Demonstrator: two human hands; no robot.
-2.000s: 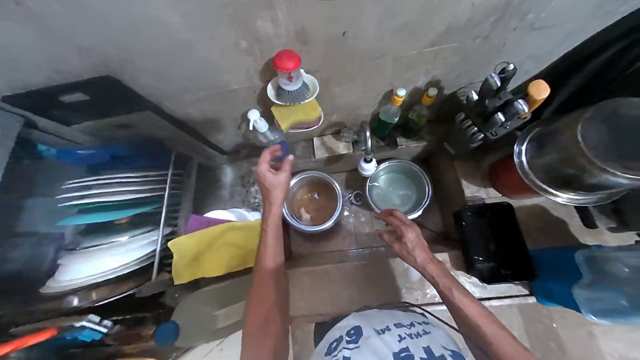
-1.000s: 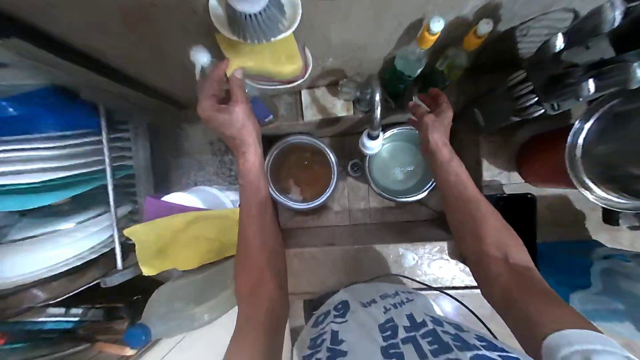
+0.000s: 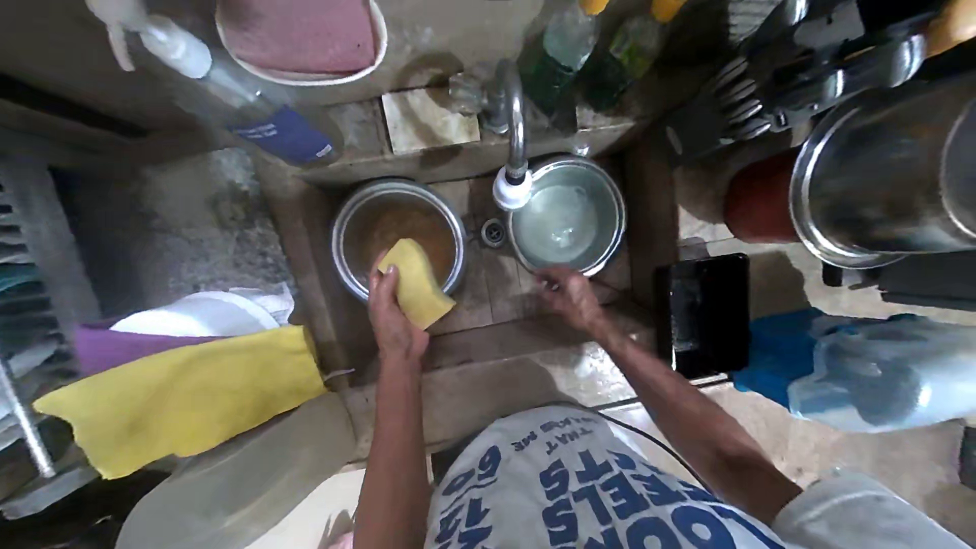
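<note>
My left hand (image 3: 395, 311) grips a yellow sponge (image 3: 418, 285) over the near edge of a metal pot (image 3: 347, 263) of brownish water. To its right, a second metal pot (image 3: 619, 217) holds cloudy water beneath the curved faucet (image 3: 515, 130) with its white tip. At that pot's near rim is my right hand (image 3: 568, 293), its fingers curled; whether they hold anything small cannot be told. Between the pots a round drain (image 3: 493, 232) shows in the tiled sink floor.
A yellow cloth (image 3: 191, 396) hangs at the left, over a purple one. Behind the sink are a pump bottle (image 3: 191, 57), a dish with a pink pad (image 3: 301, 34) and green bottles (image 3: 560, 53). On the right stand a black tray (image 3: 705, 314) and a large metal pot (image 3: 877, 175).
My left hand has come down from the ledge dish, where the yellow sponge lay, and now holds it at the left pot. My right hand has moved from near the bottles to the right pot's near rim.
</note>
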